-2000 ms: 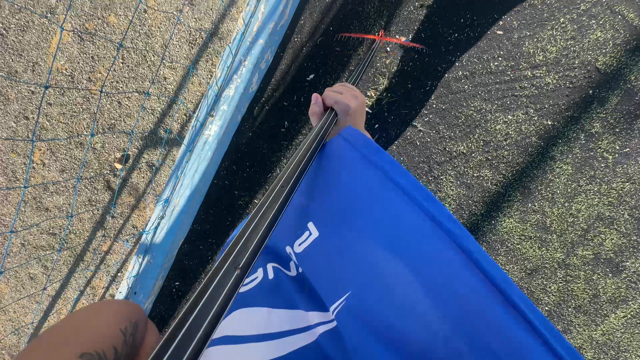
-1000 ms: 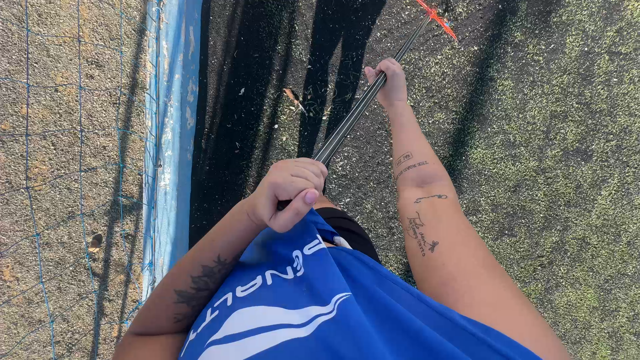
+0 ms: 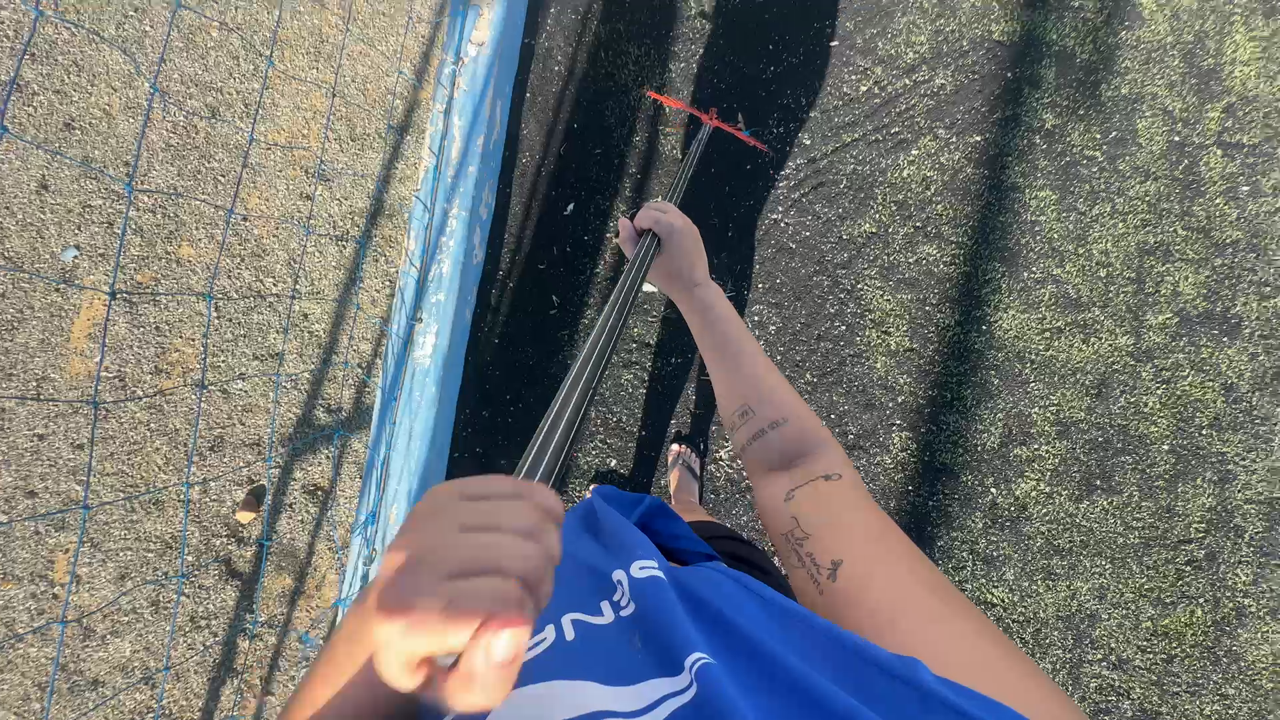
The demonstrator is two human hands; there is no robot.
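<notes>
A long dark pole with pale stripes slants from the lower middle up to the right. At its far end is a red broom head with bristles, over the shaded ground. Near the bottom of the view my left hand is wrapped around the upper part of the pole, close to my blue shirt. Farther along, my right hand grips the pole between my left hand and the red head, with the tattooed forearm stretched forward.
A blue painted post or bar with worn paint runs along the left of the pole. Blue netting hangs beyond it over gritty ground. Worn artificial turf spreads on the right. My sandalled foot shows below the right hand.
My left hand is now lower in the view and appears larger than one second ago. The red head has shifted left and down in the view. Both hands still hold the pole.
</notes>
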